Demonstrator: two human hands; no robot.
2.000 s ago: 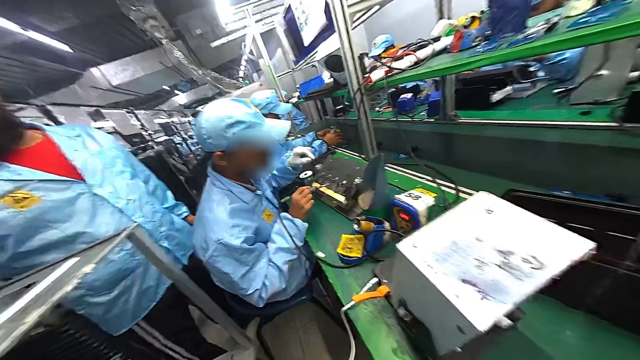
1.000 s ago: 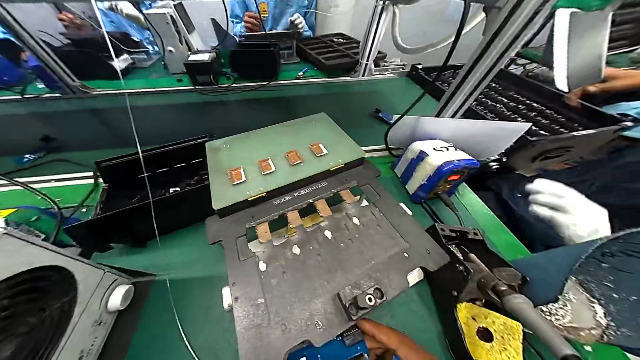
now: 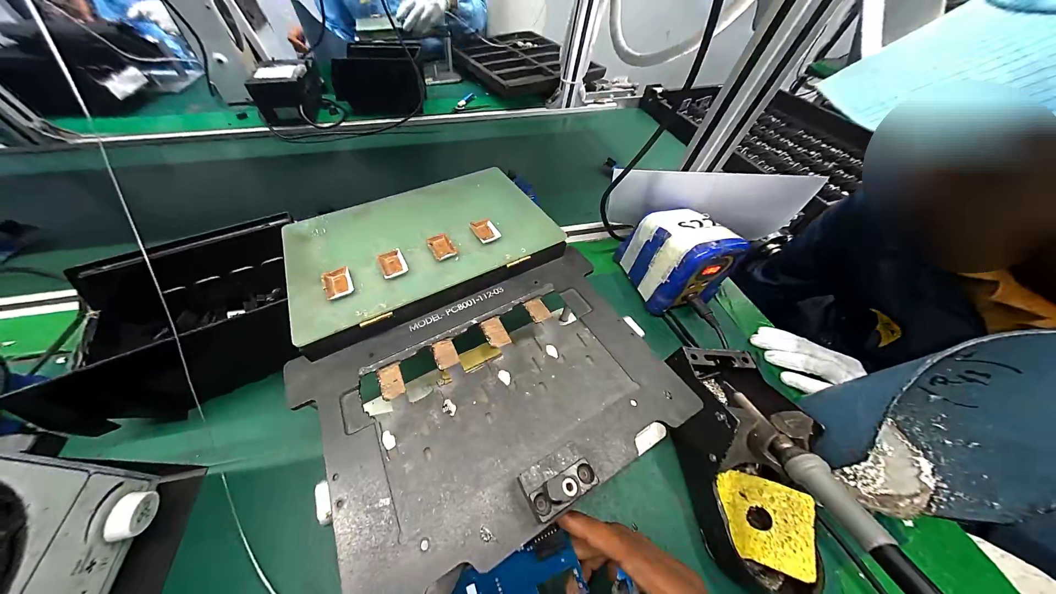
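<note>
My right hand (image 3: 631, 553) is at the bottom edge, its fingers closed on a blue circuit board (image 3: 528, 569), partly cut off by the frame. The board's upper edge lies at the lower edge of a dark fixture plate (image 3: 495, 445), just below a small black block (image 3: 561, 487) with round inserts. Copper-coloured pieces span the plate's upper cutout. Behind it, the hinged green-topped lid (image 3: 421, 206) lies folded back with several copper-coloured pads on it. My left hand is not in view.
To the right are a soldering iron (image 3: 825, 487) in its stand, a yellow sponge (image 3: 767, 520) and a blue-and-white soldering station (image 3: 681, 256). A co-worker's white-gloved hand (image 3: 808, 359) rests beyond them. A black bin (image 3: 190, 305) and a grey machine with a white knob (image 3: 132, 516) are on the left.
The view has swung from co-workers along the line to this bench. Compared with one second ago, the co-worker at the right has leaned in, bringing the head into view.
</note>
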